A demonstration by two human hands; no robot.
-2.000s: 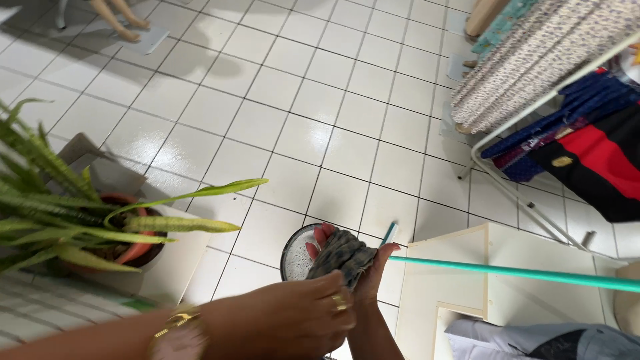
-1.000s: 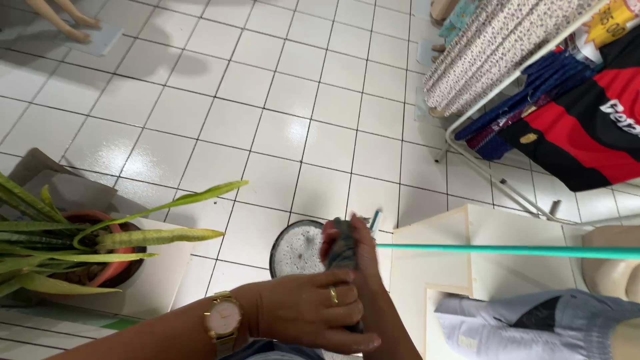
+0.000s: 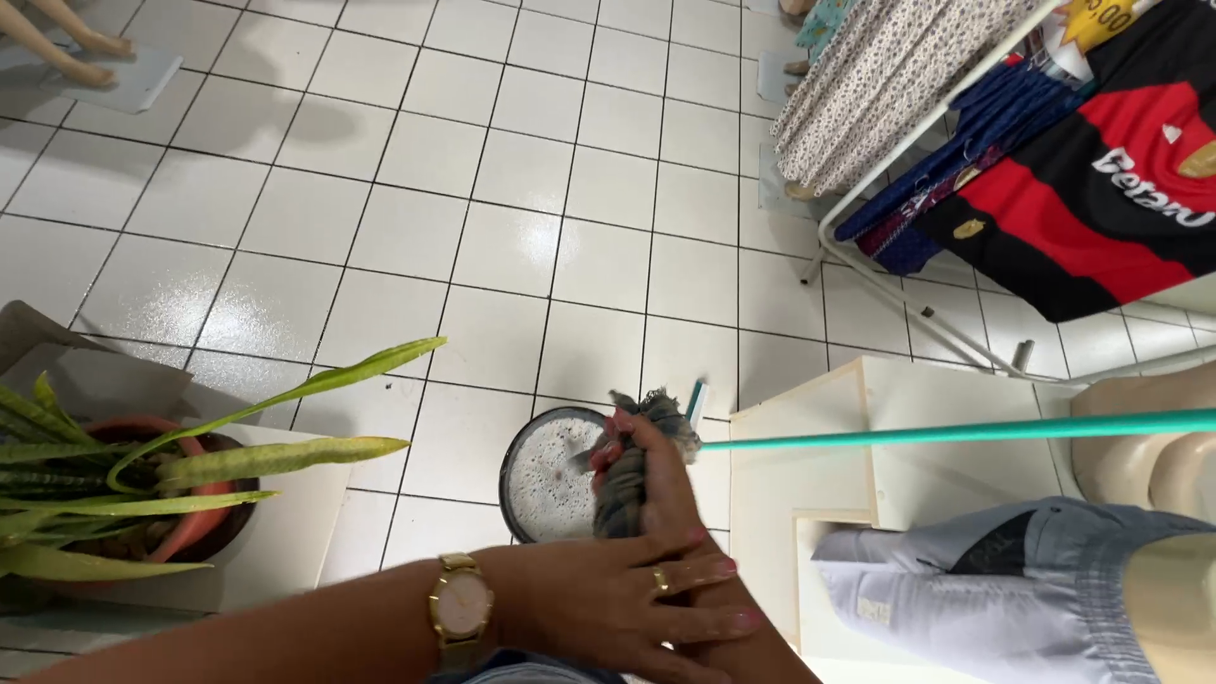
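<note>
A twisted dark grey cloth (image 3: pixel 622 489) is in the grip of my right hand (image 3: pixel 670 475), above the right side of a dark-rimmed bucket (image 3: pixel 508 475) of foamy water. My left hand (image 3: pixel 617 603), with a ring and a gold wristwatch (image 3: pixel 462 603), lies across my right wrist, its fingers extended and apart. The cloth's lower end passes behind the left hand, so it is partly hidden. A teal pole (image 3: pixel 950 434) runs right from behind my right hand. Just beyond the cloth, a small teal and white piece (image 3: pixel 696 404) shows on the floor.
A potted snake plant (image 3: pixel 171 503) stands at left. At right are a white box-like stand (image 3: pixel 807 418), grey shorts on a mannequin (image 3: pixel 959 570), and a white metal rack (image 3: pixel 879 161) with hanging clothes. Mannequin feet (image 3: pixel 95 57) show at upper left, on the white tiled floor (image 3: pixel 456 218).
The cloth was bunched between both hands and is now a tight twist in my right hand. My left hand has moved off it onto my right wrist, its fingers spread.
</note>
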